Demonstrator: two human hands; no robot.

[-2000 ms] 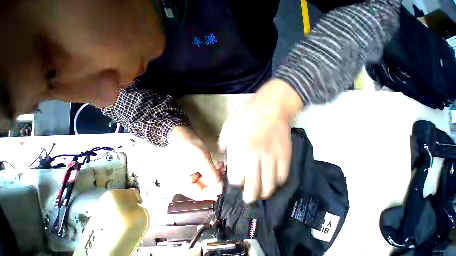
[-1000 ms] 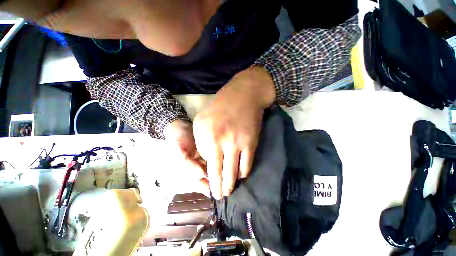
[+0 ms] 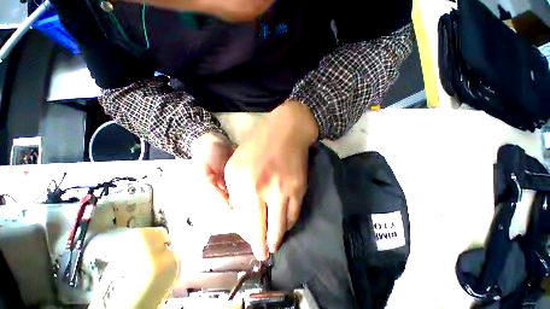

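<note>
The part-sewn black bag body [image 3: 313, 223] lies bunched on the machine table, right of the needle area, with a white printed label [image 3: 388, 231] on its right part. My left hand [image 3: 271, 175], on the picture's right, lies over the bag's edge, its fingertips holding it down close to the needle area [image 3: 262, 271]. My right hand [image 3: 216, 164], on the picture's left, is beside and partly behind my left hand. Its fingertips are hidden, so what it holds does not show. The presser foot is small and blurred.
The cream machine head [image 3: 135, 265] is at lower left, with red-and-dark tools [image 3: 78, 235] beside it. Brownish bed plates [image 3: 226, 256] lie left of the needle. Stacked black panels [image 3: 500, 66] are at upper right. Black curved pieces [image 3: 509, 241] lie at far right.
My left hand first moved left off the bag's middle, then down towards the needle. The bag has turned and shifted, and its zip line no longer shows. The wearer's head has moved up out of view.
</note>
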